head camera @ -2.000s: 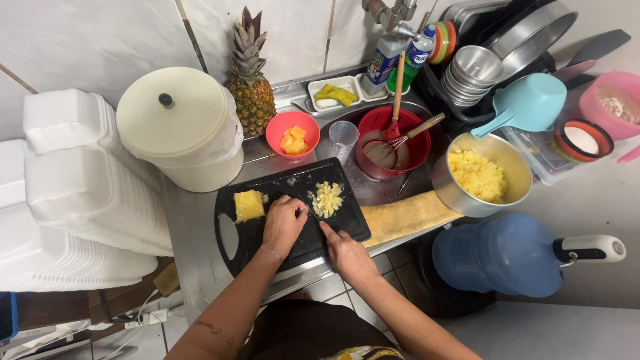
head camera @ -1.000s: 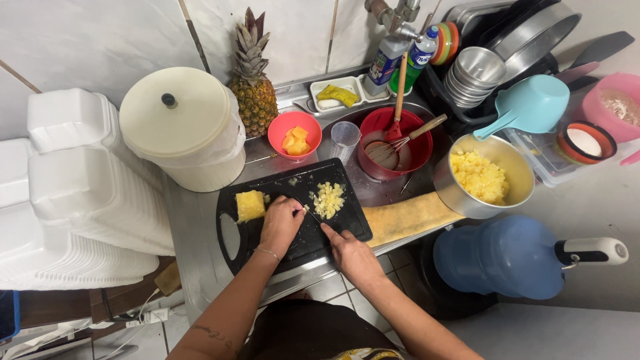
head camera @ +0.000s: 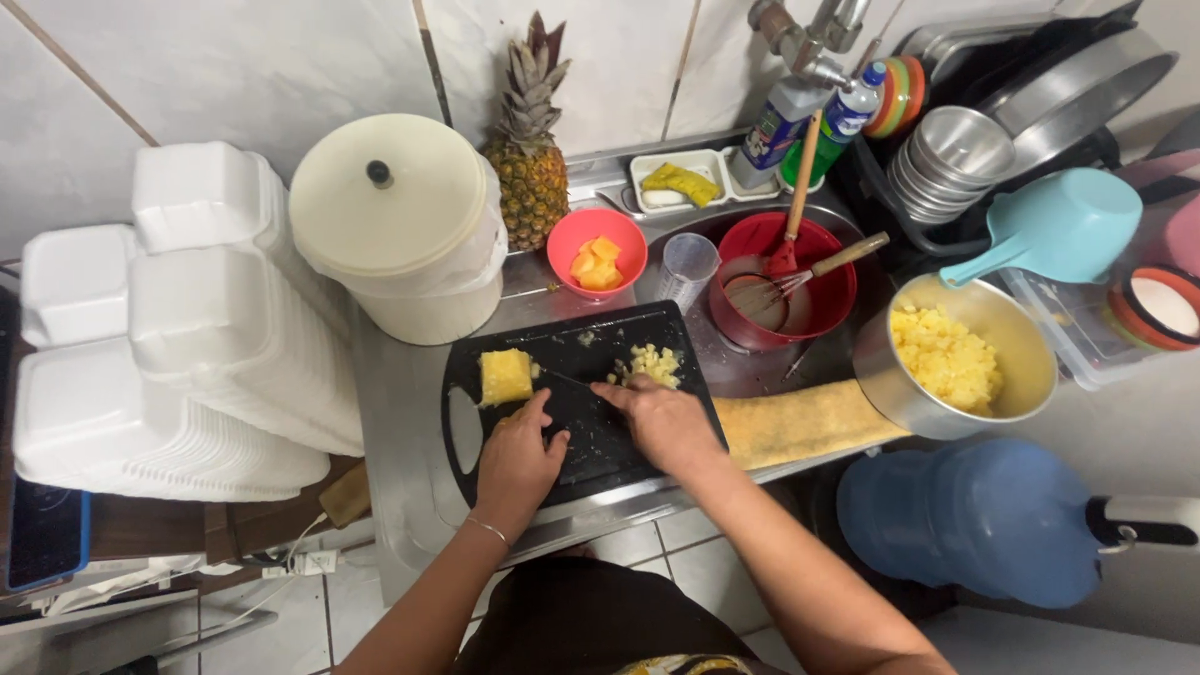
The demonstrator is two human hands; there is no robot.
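On the black cutting board (head camera: 600, 450) a block of pineapple flesh (head camera: 506, 376) lies at the left and a small heap of diced pineapple (head camera: 654, 365) at the right. My right hand (head camera: 664, 420) is closed on a knife, whose thin blade (head camera: 565, 378) points left toward the block. The knife's handle is hidden under the fingers. Just below the block, my left hand (head camera: 521, 459) rests with its fingers apart, holding nothing that shows. A metal pot (head camera: 877, 375) with chopped pineapple (head camera: 945, 358) stands to the right of the board.
Behind the board stand a lidded white bucket (head camera: 403, 225), a whole pineapple (head camera: 531, 178), a pink bowl of orange fruit pieces (head camera: 630, 246), a measuring cup (head camera: 687, 267) and a red bowl (head camera: 825, 314) holding a whisk. A yellow cloth (head camera: 797, 427) lies between board and pot.
My left hand has moved left, from near the diced heap to below the block. My right hand has moved up toward the heap, with the knife now pointing at the block.
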